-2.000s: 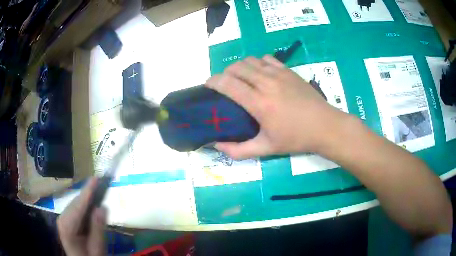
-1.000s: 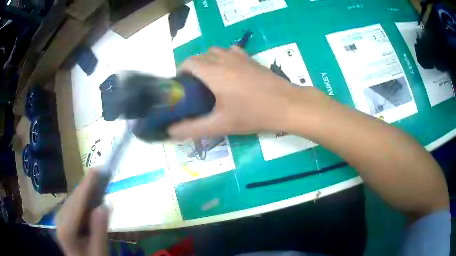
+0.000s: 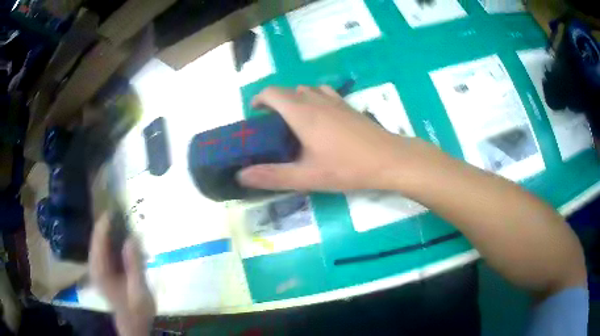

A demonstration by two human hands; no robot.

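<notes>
My right hand (image 3: 329,141) grips a dark blue-black speaker body (image 3: 227,164) from its right side, fingers over the top and thumb along the near side. A red plus and minus show on the speaker's upper face. My left hand (image 3: 124,266), blurred at the lower left, is closed around the mallet's grip. The mallet head (image 3: 108,121) is blurred, with a yellowish face, up and left of the speaker and apart from it. A flat dark button panel (image 3: 156,146) with a pale plus lies on the white surface behind the speaker.
Several dark speakers (image 3: 69,230) stand in a cardboard tray (image 3: 39,266) at left. Cardboard bins (image 3: 207,42) line the back. A small dark piece (image 3: 244,50) lies at back, a dark strip (image 3: 395,251) near the front edge. Dark speakers (image 3: 579,65) are at far right.
The mallet head has moved from against the speaker's left end to up and left, away from it. The speaker's plus and minus face is visible again, after being covered one second ago.
</notes>
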